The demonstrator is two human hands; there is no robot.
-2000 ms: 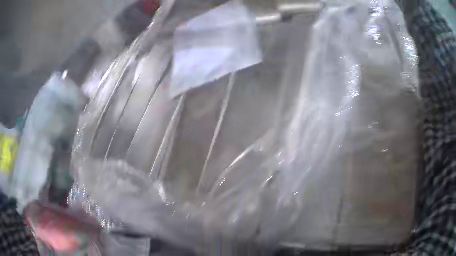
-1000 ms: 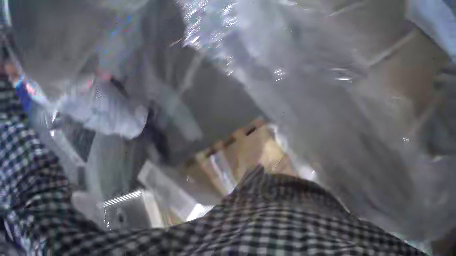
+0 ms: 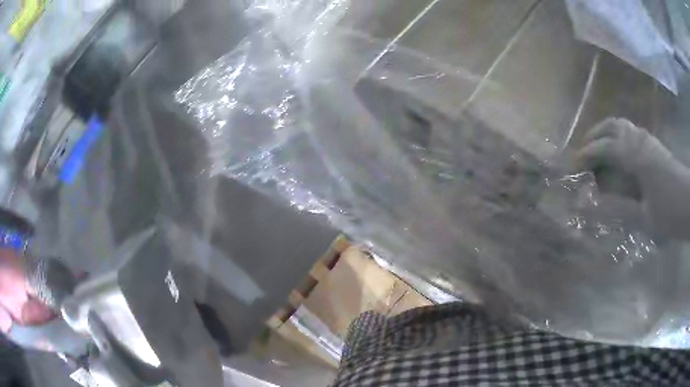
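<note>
Clear stretch film [image 3: 454, 181], crinkled and glinting, spreads from the top middle across the front of the metal stack to the right edge. Grey sheet-metal housings [image 3: 484, 45] stand side by side with thin bright seams, partly under the film. A white paper sheet [image 3: 624, 38] lies on them at the top right. My right hand [image 3: 620, 155], in a pale glove, is at the right over the metal, its fingers curled beside bunched film; whether it grips the film is unclear. My left hand is not in view.
A wooden pallet or crate edge [image 3: 325, 276] with tan board shows low in the middle. Another person [image 3: 23, 295] is at the lower left edge, beside pale metal parts [image 3: 121, 321]. A blue strip [image 3: 82, 151] shows at the left. My checkered clothing fills the bottom right.
My left hand, seen at the left a second ago, has gone from view. My right hand now shows at the right. The view has swung, bringing more housings and the paper sheet in at the top right.
</note>
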